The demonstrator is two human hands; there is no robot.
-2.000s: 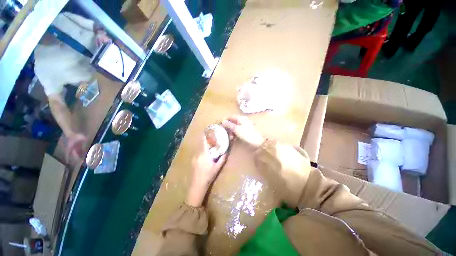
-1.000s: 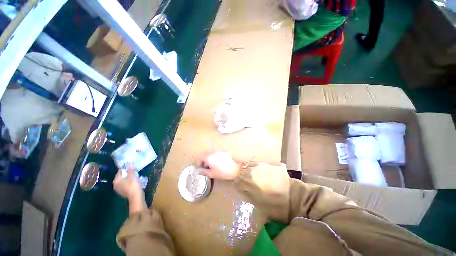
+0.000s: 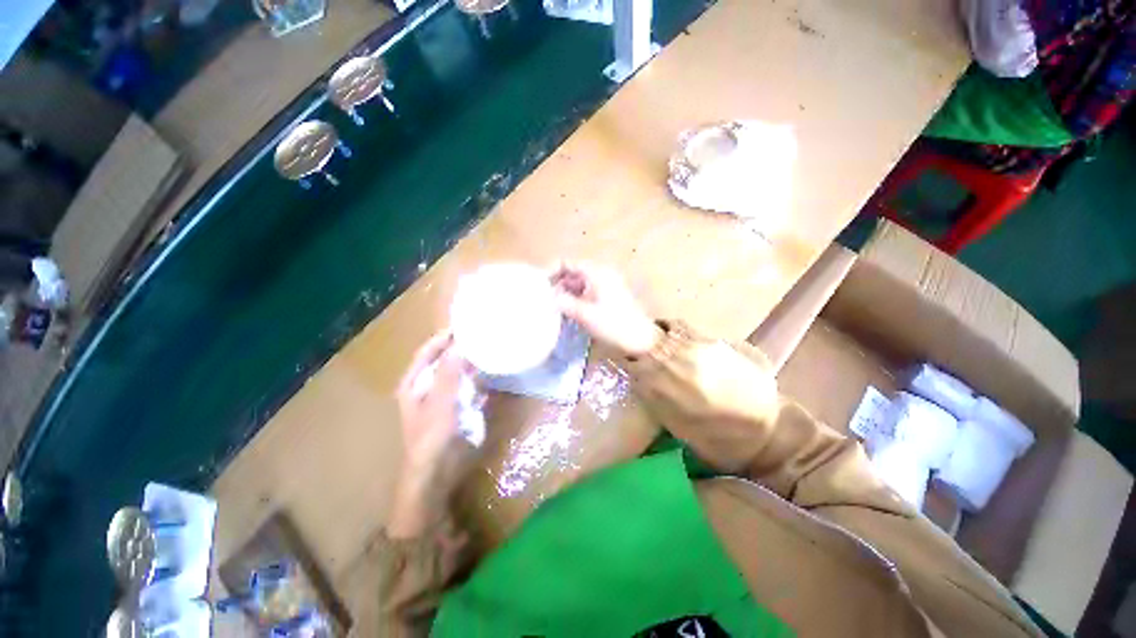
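A white round disc, glaring bright, is in front of me over the bench. A pale square-edged piece shows under its lower right side. My left hand is at the disc's lower left edge, with crumpled white wrapping in its grip. My right hand is at the disc's right edge, with its fingertips on the rim. The glare hides the disc's surface detail. Shiny silver-white bits show on the bench just below.
A disc on white wrap lies farther up the cardboard-covered bench. The open carton with white bundles is at right. The green belt at left carries metallic-topped units. A brown block jig is at lower left. A red stool stands upper right.
The view has turned. My left hand has come back from the belt to the bench, bringing white wrapping. The round disc is now between both hands, with the pale square-edged piece under it.
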